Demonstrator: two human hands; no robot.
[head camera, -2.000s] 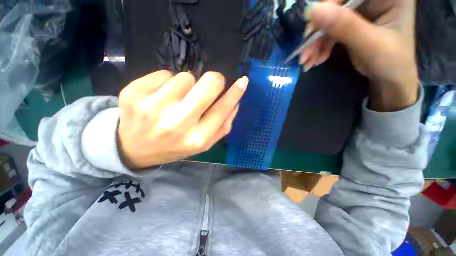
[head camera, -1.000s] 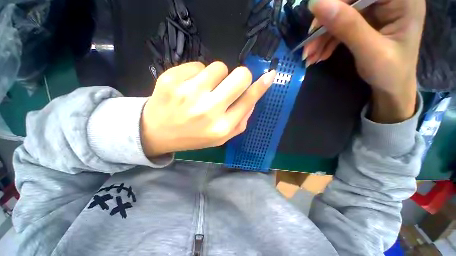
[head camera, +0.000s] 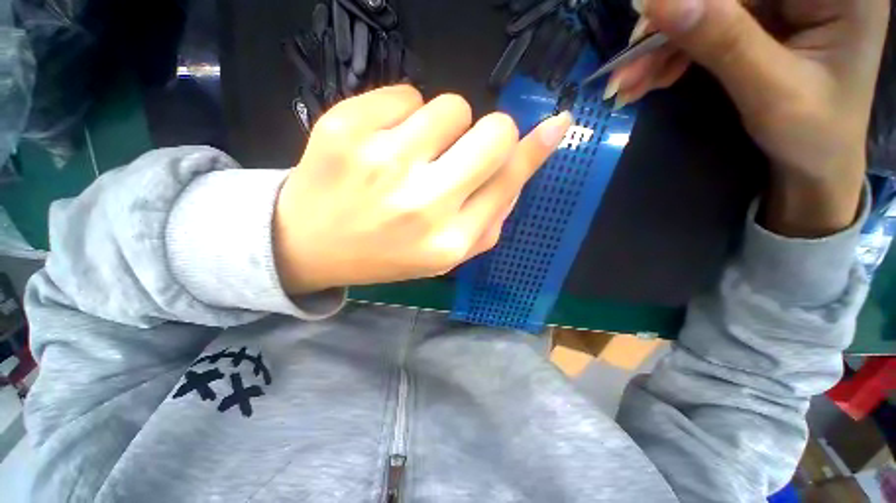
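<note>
My left hand (head camera: 403, 187) is over the blue sheet's left edge, its index fingertip and thumb closed on a small black part (head camera: 567, 97) that shows just past the fingertip. My right hand (head camera: 756, 88) holds silver tweezers (head camera: 629, 57) like a pen, with the tips close to that black part. The blue carrier sheet (head camera: 535, 241) lies lengthwise under the hands, with rows of tiny dark marks and a bright reflection near its upper part. Most of the held part is hidden by my left fingers.
A black mat (head camera: 653, 216) lies under the sheet. A pile of black parts (head camera: 349, 49) is beyond my left hand, and another pile (head camera: 550, 39) is at the sheet's far end. Clear plastic (head camera: 39, 69) is at the left. The green bench edge (head camera: 629, 316) is near my body.
My left hand has moved right to beside the tweezer tips, and a small black part now shows at its fingertip. The tweezers have shifted slightly right and up with my right hand.
</note>
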